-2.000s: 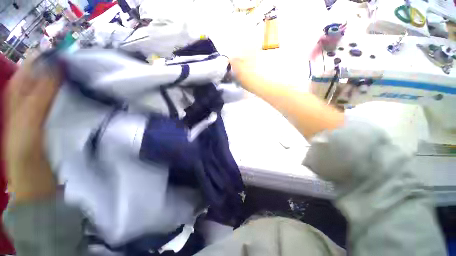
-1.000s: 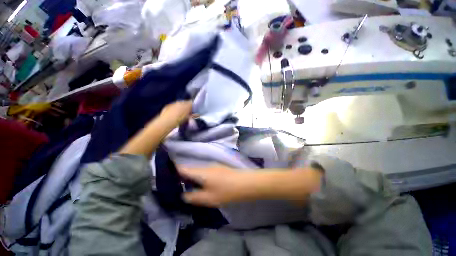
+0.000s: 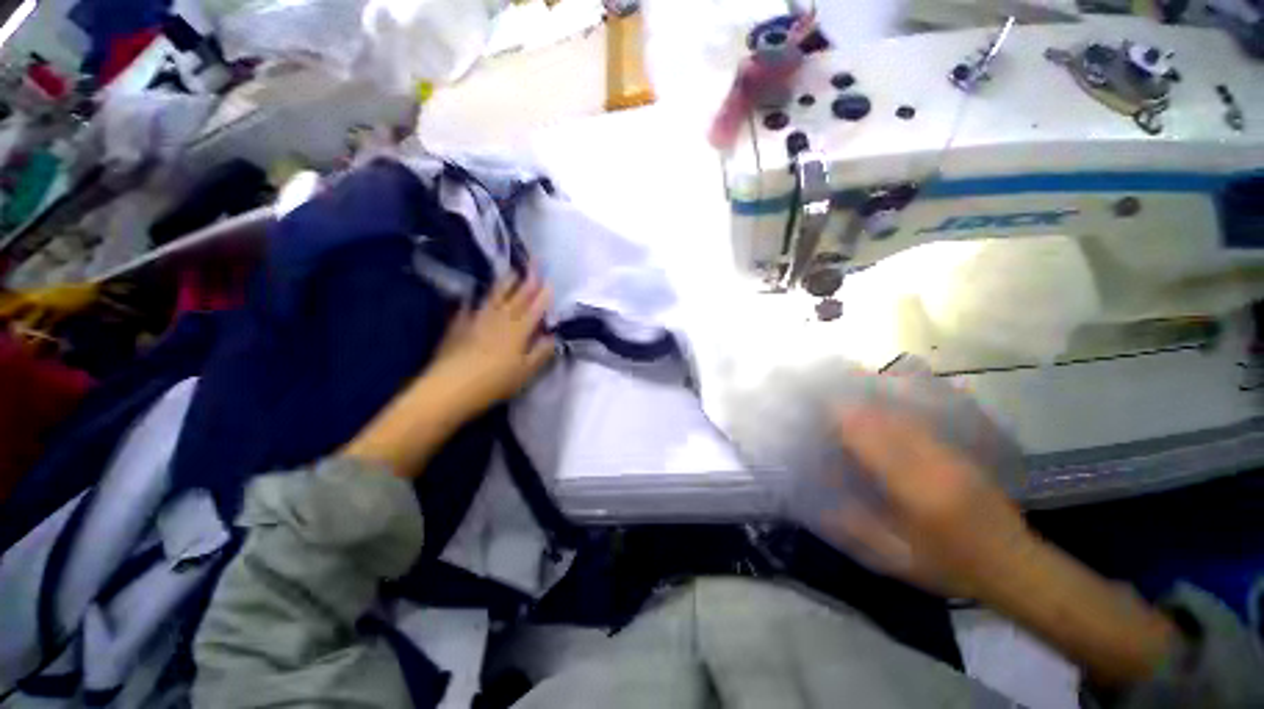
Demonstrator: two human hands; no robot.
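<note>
The navy and pale grey-white garment (image 3: 333,305) lies heaped over the left part of the machine table and spills down its left side. My left hand (image 3: 499,344) rests on the garment near its navy stripe; whether the fingers grip cloth is unclear. My right hand (image 3: 908,478) is blurred at the table's front edge, right of the garment, over a blurred pale grey cloth (image 3: 790,423); its hold on the cloth cannot be made out. The white sewing machine (image 3: 970,180) with a blue stripe stands beyond my right hand.
The white table (image 3: 631,429) has a ribbed front edge. A cream-white shape (image 3: 1019,298) is right of the needle area. A reddish-pink scrap (image 3: 756,90) hangs on the machine head. Dark red cloth (image 3: 35,402) is at far left. White bundles (image 3: 430,42) lie at the back.
My right hand has moved right, from the garment to the table's front edge. My left hand stays on the garment, whose raised navy part has come down to the left.
</note>
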